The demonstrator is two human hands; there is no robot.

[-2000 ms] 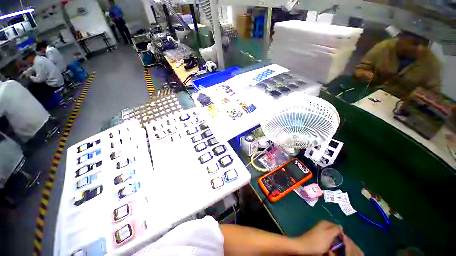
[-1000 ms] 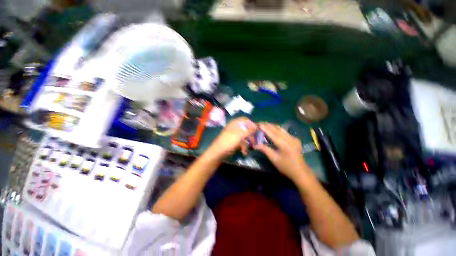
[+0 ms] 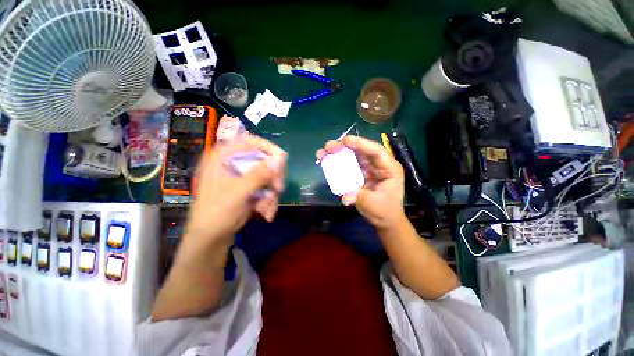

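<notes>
My right hand [image 3: 379, 182] holds a small white rounded square [image 3: 342, 171], perhaps a watch unit or back cover, by its edges above the front of the mat. My left hand [image 3: 243, 177] is blurred and raised to the left of it, apart from it. A pale bluish-purple piece [image 3: 245, 163] shows at its fingers, too blurred to name surely. Behind the right hand, the tips of thin tweezers [image 3: 345, 132] show on the green mat.
An orange multimeter [image 3: 189, 149], label papers [image 3: 267, 106], blue-handled cutters [image 3: 314, 95], a brown dish [image 3: 379, 100] and a clear cup [image 3: 231, 90] lie beyond. A black screwdriver [image 3: 410, 161] is right. The fan [image 3: 76, 62] and watch tray [image 3: 83, 292] are left.
The view has turned down to the bench. My hands, together at a small object one second ago, are now apart; a white square face shows in my right hand.
</notes>
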